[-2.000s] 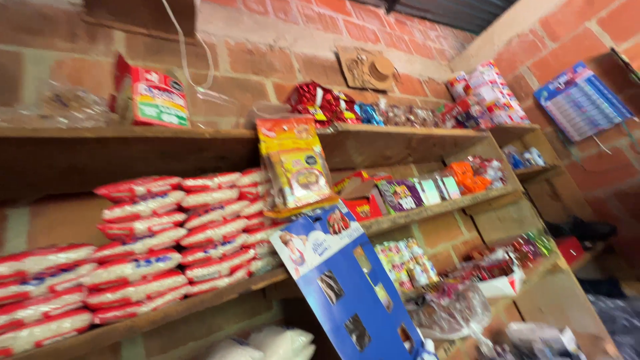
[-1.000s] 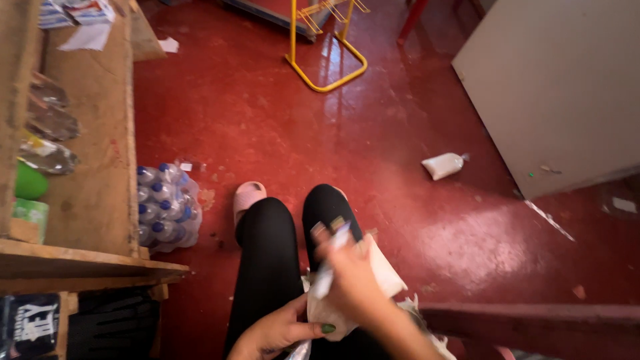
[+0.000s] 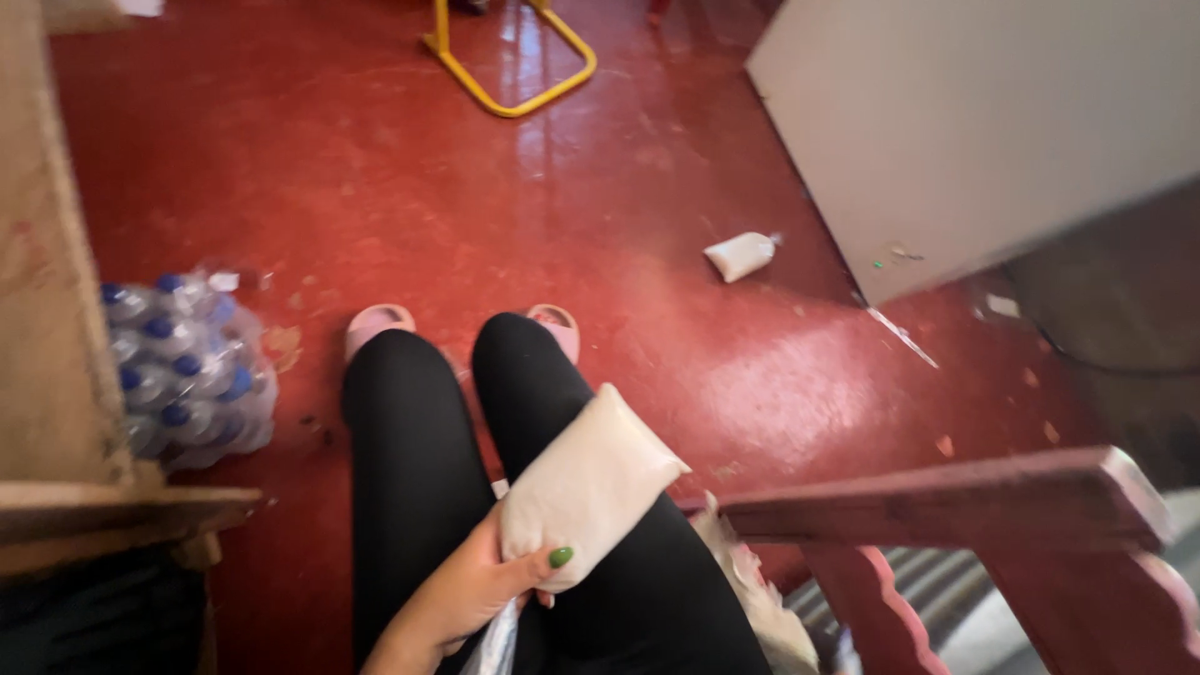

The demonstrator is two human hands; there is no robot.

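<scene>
My left hand (image 3: pixel 487 581) holds a clear plastic bag filled with a white granular or powdery substance (image 3: pixel 591 483) by its gathered end, above my thighs. The bag's empty plastic tail hangs below the fingers. My right hand does not show. A similar filled bag (image 3: pixel 741 256) lies on the red floor, in front of me to the right. Beside my right thigh is a pale plastic sack or wrapping (image 3: pixel 764 600), partly cut off at the bottom edge.
Shrink-wrapped bottles with blue caps (image 3: pixel 187 375) stand on the floor at left, beside a wooden shelf (image 3: pixel 61 281). A yellow metal stand (image 3: pixel 511 108) is ahead, a pale panel (image 3: pixel 966 122) at upper right, and a red wooden piece of furniture (image 3: pixel 937 502) at lower right.
The view has swung down from the shelves to the floor. One second ago both hands were at the bag; now only my left hand is on it and my right hand has left the view.
</scene>
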